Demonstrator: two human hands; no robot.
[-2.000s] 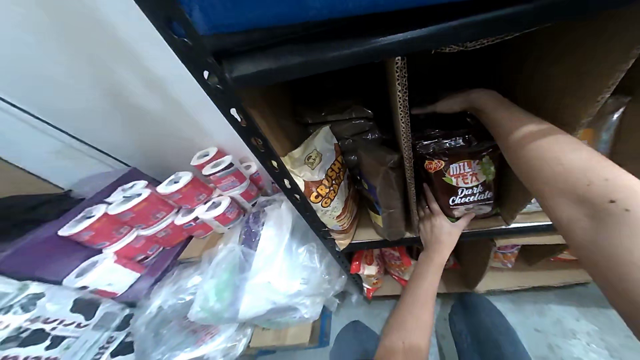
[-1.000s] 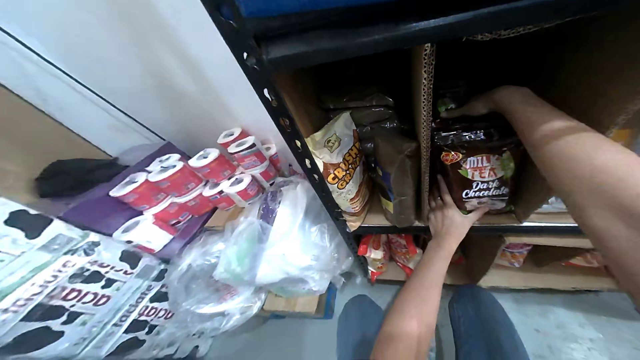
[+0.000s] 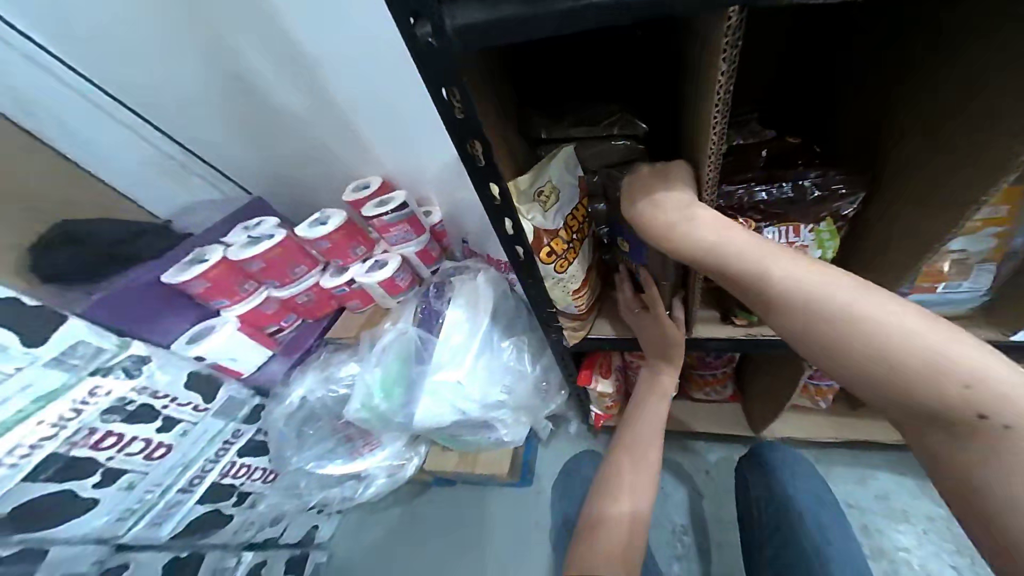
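Note:
In the left compartment of the shelf, a dark brown plastic pouch [image 3: 657,268] stands upright. My left hand [image 3: 652,320] rests against its lower front, fingers spread. At its top is my right hand [image 3: 660,196], curled, with the fingertips hidden; whether it grips the pouch cannot be told. A bag of crushed grahams [image 3: 560,248] leans just left of the pouch. More dark packets [image 3: 596,132] lie stacked behind. Right of the cardboard divider [image 3: 718,120], a dark chocolate milk tea pouch [image 3: 788,204] is partly covered by my right forearm.
A black slotted metal upright [image 3: 480,160] edges the shelf on the left. Snack packs [image 3: 604,384] sit on the lower shelf. On the left are red-wrapped rolls [image 3: 276,256], clear plastic bags [image 3: 480,360] and cow-patterned cartons [image 3: 120,448]. An orange-and-white pack [image 3: 960,256] stands at the right.
Both hands have left the dark chocolate milk tea pouch in the right compartment and moved left to the brown pouch beside the grahams bag. The view has shifted somewhat.

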